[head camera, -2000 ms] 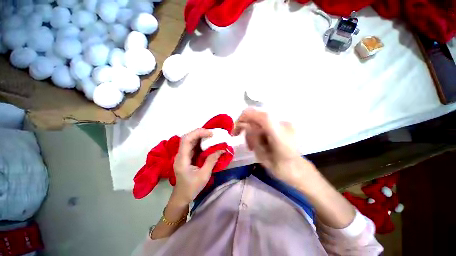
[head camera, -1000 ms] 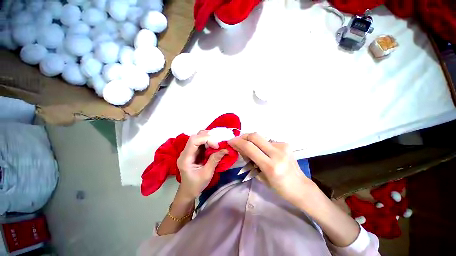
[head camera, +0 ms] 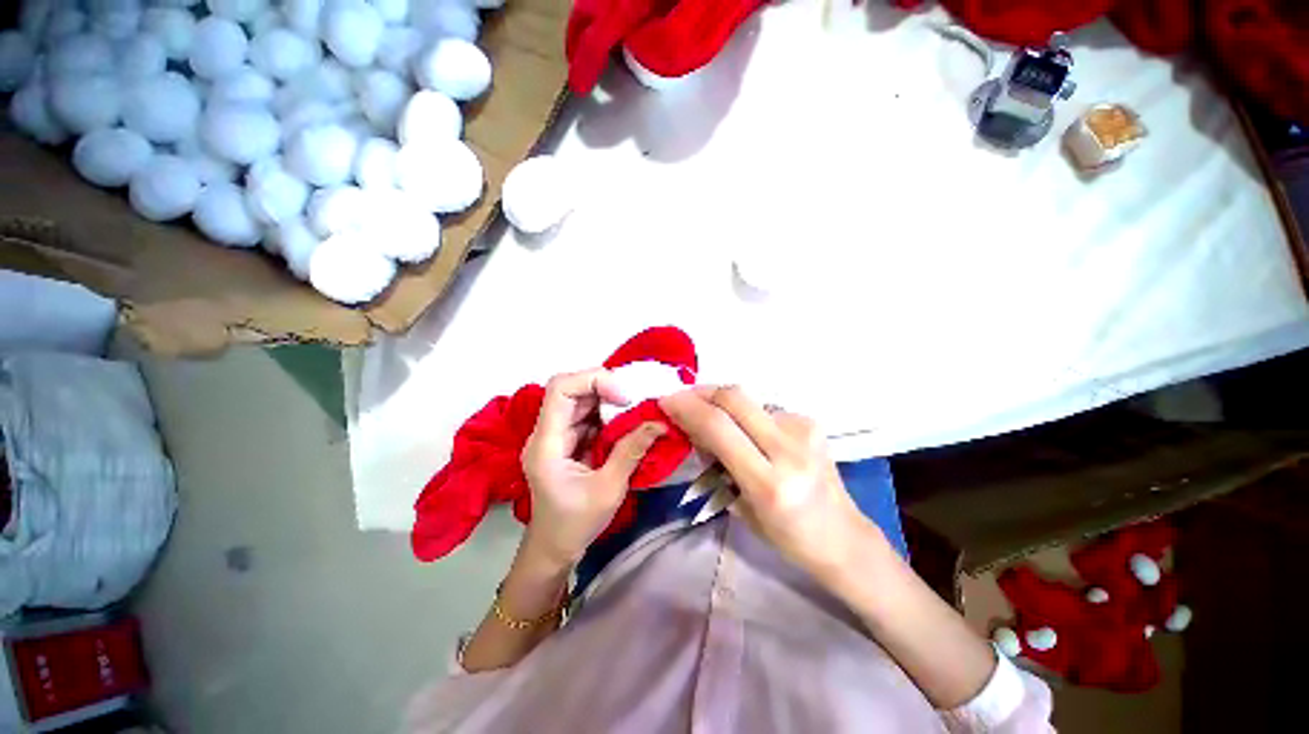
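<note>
A bright red plush piece [head camera: 480, 462] hangs at the table's front edge, its lobes spreading to the left. My left hand [head camera: 577, 456] grips it together with a white pom-pom [head camera: 642, 382], which sits between red folds. My right hand [head camera: 764, 466] touches the red cloth beside the pom-pom with its fingertips pinched. Metal snips [head camera: 706, 495] stick out below the right palm, held in that hand. A needle or thread at the right fingertips is too small to make out.
An open carton [head camera: 431, 273] of white pom-poms stands upper left. A loose pom-pom [head camera: 537, 195], tally counter [head camera: 1022, 95] and amber block [head camera: 1104, 138] lie on the white table [head camera: 890, 258]. Red plush pieces [head camera: 1098, 609] with white balls lie low right. A white sack [head camera: 94, 473] stands left.
My right hand came in from a blurred, raised position to the red piece, and the snips show under its palm. My left hand keeps its hold. The whole view has shifted slightly.
</note>
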